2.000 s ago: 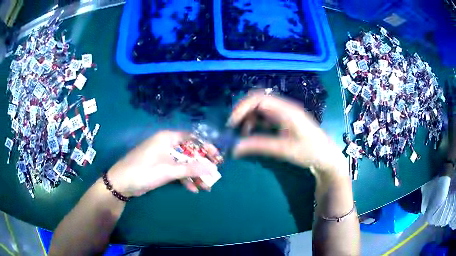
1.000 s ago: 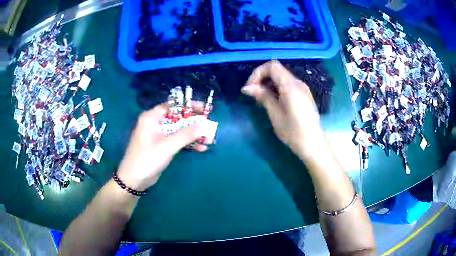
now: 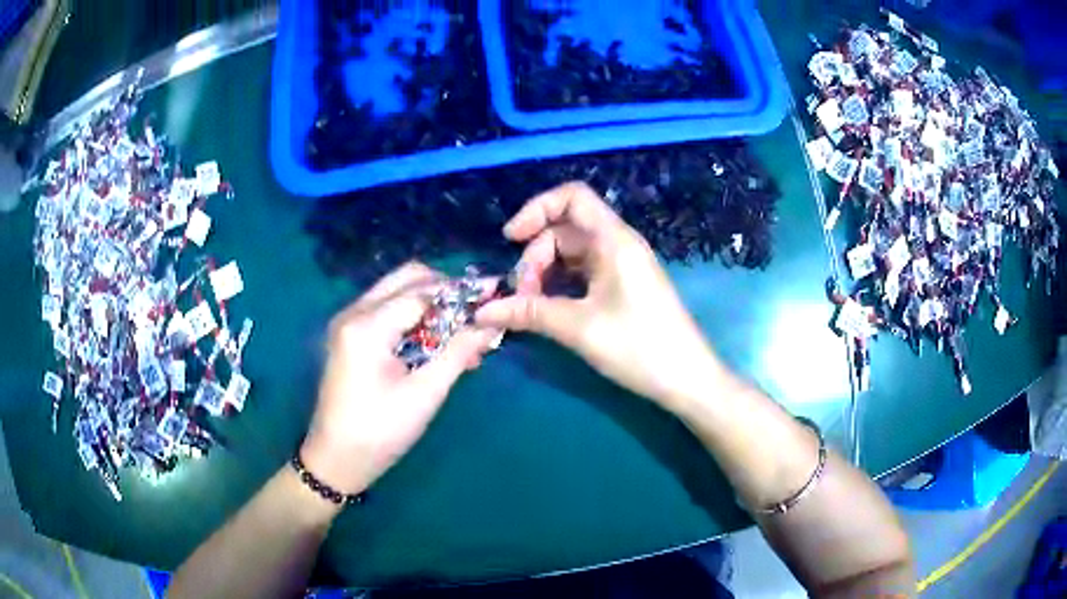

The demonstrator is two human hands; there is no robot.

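My left hand [image 3: 392,357] holds a bunch of labelled wire assemblies [image 3: 431,334], with red middles and silvery ends showing between its fingers. My right hand [image 3: 591,298] is bare and touches or nearly touches the silvery ends with its thumb and fingers. A small dark piece seems to be at its fingertips, probably a black cap [image 3: 511,279], but it is too small to be certain. The dark loose heap of black caps [image 3: 702,211] lies just beyond both hands. My left palm hides part of the bunch.
The large blue tray [image 3: 410,170] with a smaller blue tray [image 3: 632,117] inside holds black parts behind the heap. Piles of labelled assemblies lie at left [image 3: 117,293] and right [image 3: 936,176]. A blue stool [image 3: 971,474] stands beyond the bench edge at lower right.
My right hand has come from the black heap to my left hand. My left hand has turned, so its assemblies are less fanned to view than a second ago.
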